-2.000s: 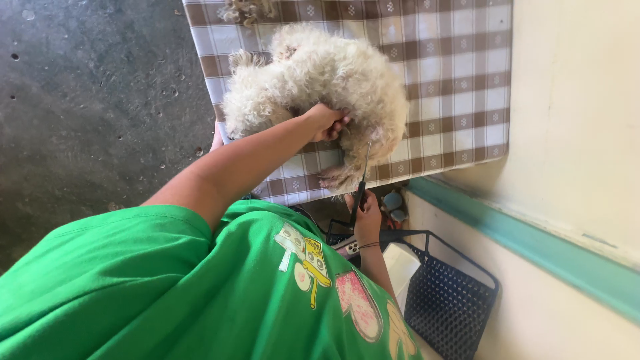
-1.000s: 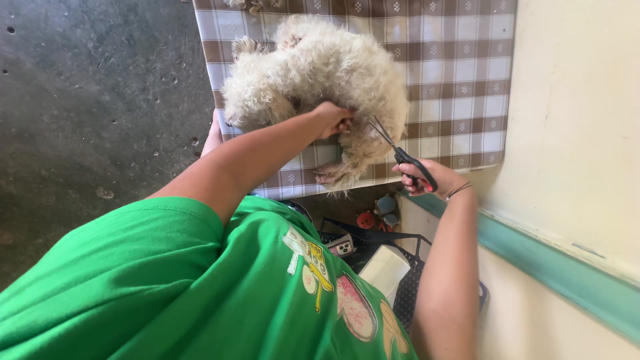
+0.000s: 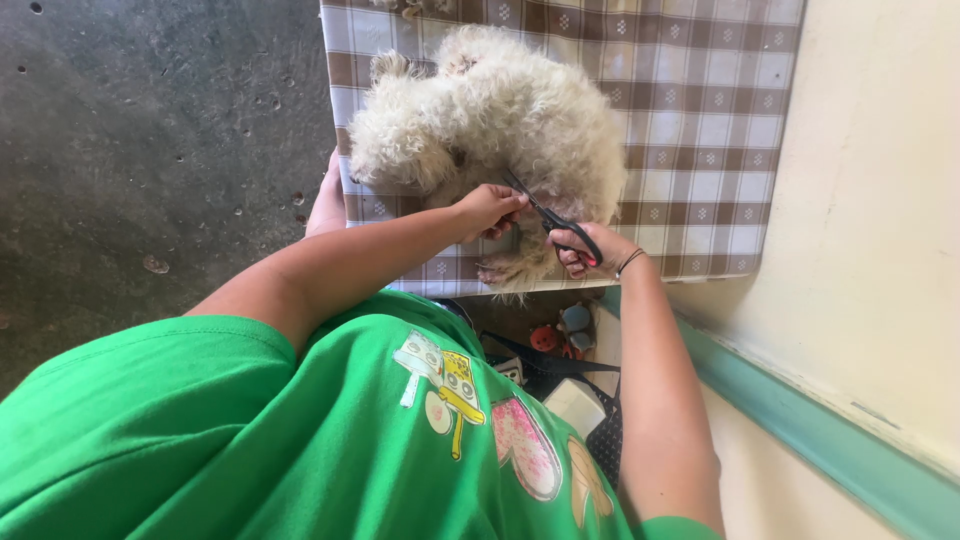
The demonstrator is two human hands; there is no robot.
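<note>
A curly-coated, cream-white dog (image 3: pixel 525 105) lies curled on its side on a table under a brown-and-white checked cloth (image 3: pixel 697 180). My right hand (image 3: pixel 589 247) grips the black handles of a pair of scissors (image 3: pixel 549 216), whose blades point up and left across the fur of the dog's belly. Beside the blades, my left hand (image 3: pixel 491 212) has its thumb and fingers pinched together at the belly fur; whether a tuft is between them cannot be told. One furry leg of the dog (image 3: pixel 517 270) reaches toward the near table edge, below my hands.
Loose fur (image 3: pixel 412 6) lies at the table's far edge. A cream wall (image 3: pixel 870 187) with a green band (image 3: pixel 810 405) stands at the right. Under the near edge are a red toy-like thing (image 3: pixel 544 338), a blue one (image 3: pixel 576 318) and a white box (image 3: pixel 576 405). Concrete floor (image 3: pixel 150 150) spreads at the left.
My right hand with the scissors has moved left and the blades, apart one second ago, now look nearly closed. My left hand has come away from the dog's thigh toward the blades.
</note>
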